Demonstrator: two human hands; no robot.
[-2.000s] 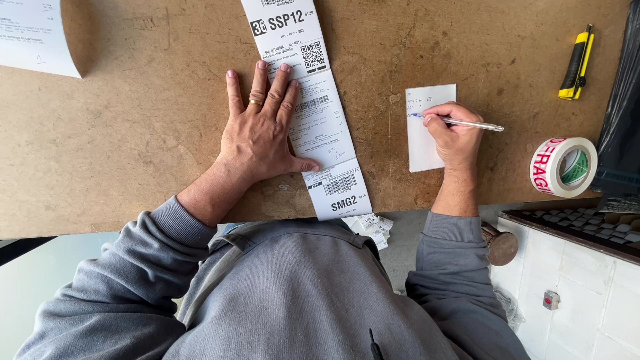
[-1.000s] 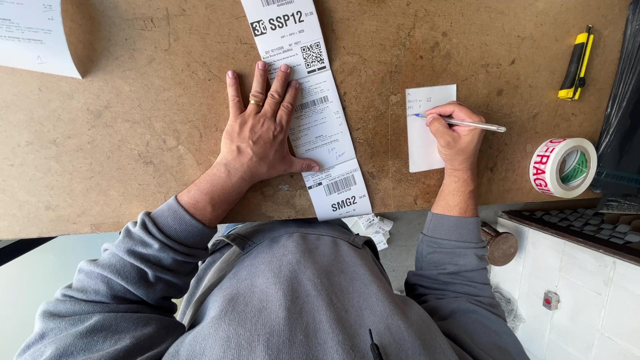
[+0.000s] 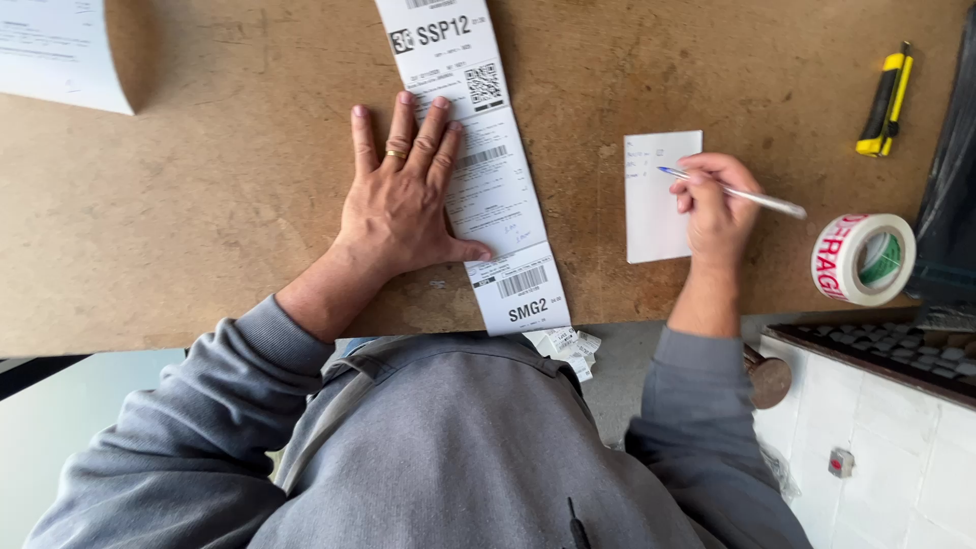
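My left hand (image 3: 404,198) lies flat, fingers spread, partly on the brown tabletop and partly on a long strip of printed labels (image 3: 503,206). The strip bears barcodes and writing, and its lower end reaches the table's near edge. My right hand (image 3: 717,198) holds a clear ballpoint pen (image 3: 762,200) with a blue tip. That tip points at the upper part of a small white paper pad (image 3: 657,221), which has a few short handwritten lines. The heel of my right hand covers part of the pad's right side.
A roll of printed packing tape (image 3: 831,263) stands right of my right hand. Beyond it lies a yellow and black utility knife (image 3: 883,107). A printed sheet (image 3: 57,57) is at the far left, dark plastic wrap (image 3: 949,183) at the right edge. Crumpled labels (image 3: 568,347) show below the table edge.
My right hand and the pen have moved slightly over the pad, and more handwriting shows on it. My left hand stays on the label strip.
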